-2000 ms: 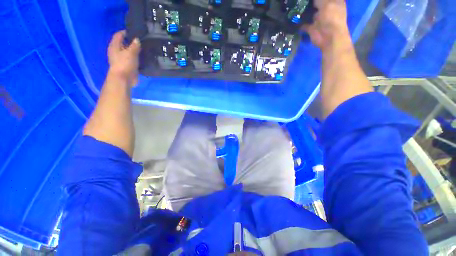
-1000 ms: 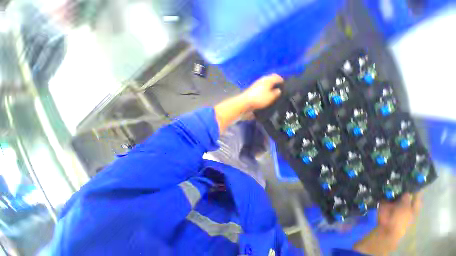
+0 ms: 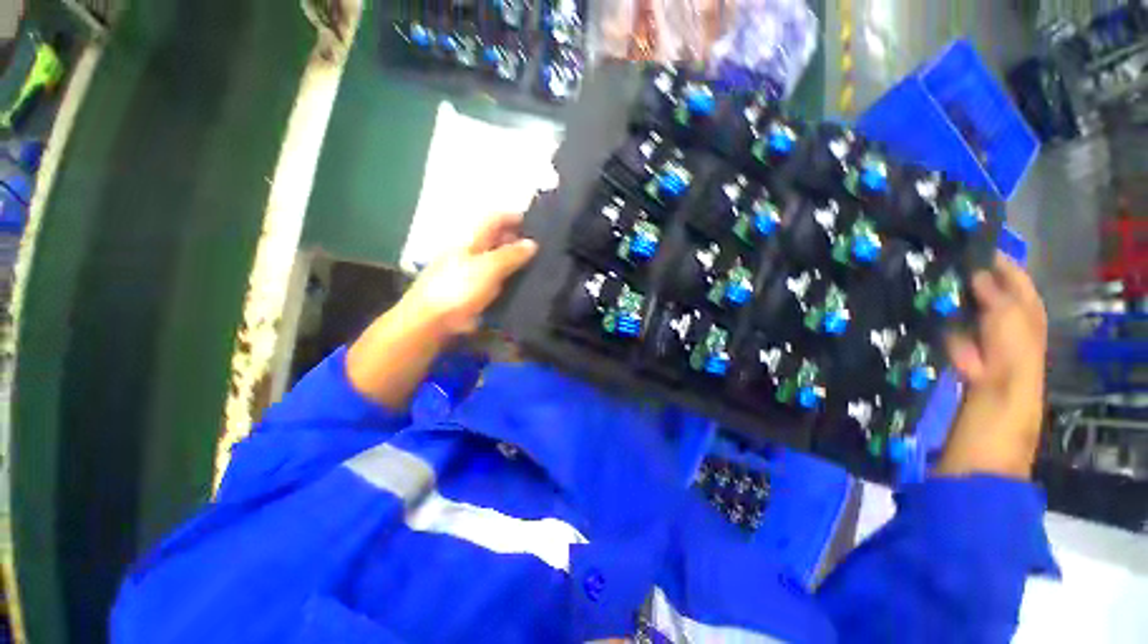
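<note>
A flat black tray [image 3: 567, 189] carries a grid of small assemblies [image 3: 737, 283] in rows, black and silver with bright blue and green parts. The tray is held in the air, tilted, in front of my chest. My left hand [image 3: 460, 283] grips its left edge, with the thumb on the near side. My right hand [image 3: 1007, 346] grips its right edge and is slightly blurred. The fingers under the tray are hidden.
The green bench [image 3: 359, 189] bears a white sheet [image 3: 472, 183], another group of assemblies [image 3: 491, 38] and clear bags of parts [image 3: 762, 38]. A blue bin [image 3: 951, 120] stands at the upper right. More assemblies sit in a blue bin [image 3: 799, 510] below the tray.
The tray was in a blue bin, then was lifted out by both hands. The view has turned from the bins to the green bench, and the tray is now in front of my chest.
</note>
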